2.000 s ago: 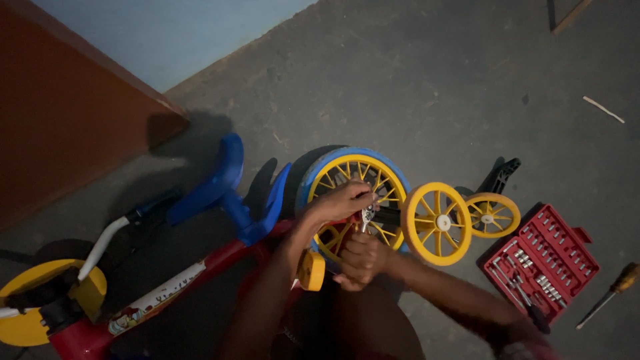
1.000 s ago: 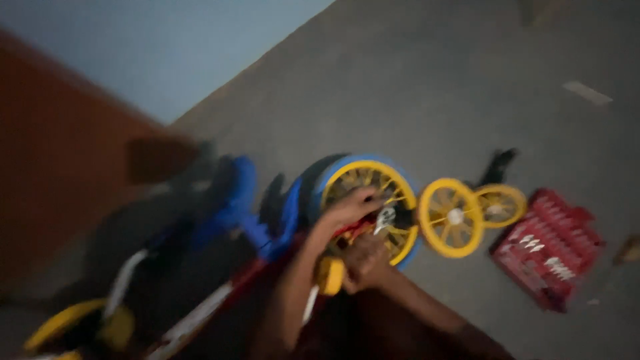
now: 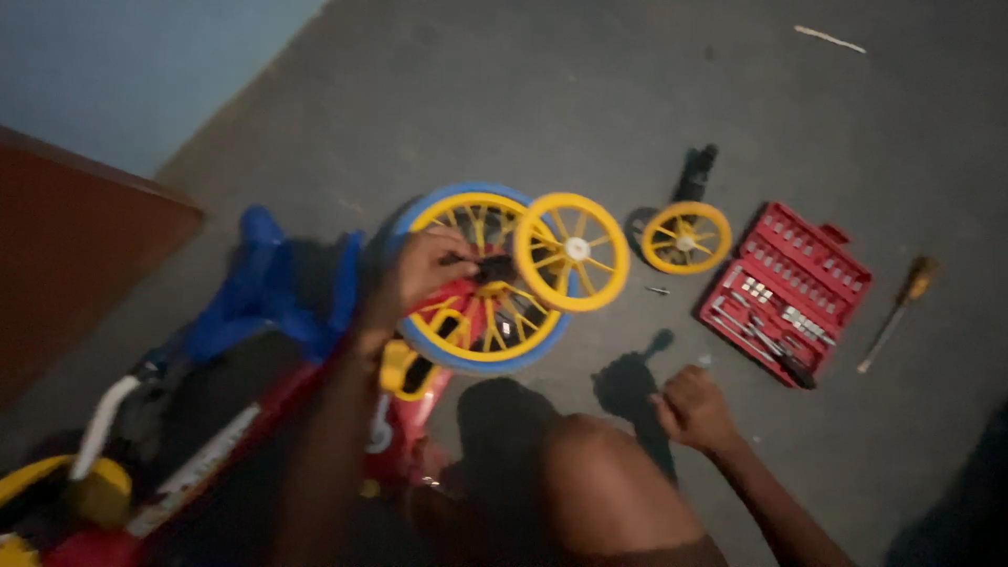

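Observation:
A child's red bicycle lies on its side, its blue-tyred wheel (image 3: 488, 358) with yellow spokes below my left hand (image 3: 435, 264). That hand's fingers are at a black bracket (image 3: 496, 269) near the hub; whether they grip it is unclear. A yellow training wheel (image 3: 577, 250) sits at the bracket's right end, overlapping the big wheel. My right hand (image 3: 697, 409) is over the floor below the red socket set case (image 3: 787, 291), fingers curled; what it may hold cannot be made out. A small metal bolt (image 3: 658, 290) lies right of the training wheel.
A second yellow training wheel (image 3: 687, 238) with a black bracket lies left of the case. Right of the case is a screwdriver (image 3: 898, 315). The blue plastic seat part (image 3: 260, 291) and white handlebar (image 3: 102, 417) lie left. A brown block-like structure (image 3: 79, 260) stands against the blue wall.
My right hand has left the wheel hub and moved right, toward the red case. My left hand stays near the hub. The view has shifted.

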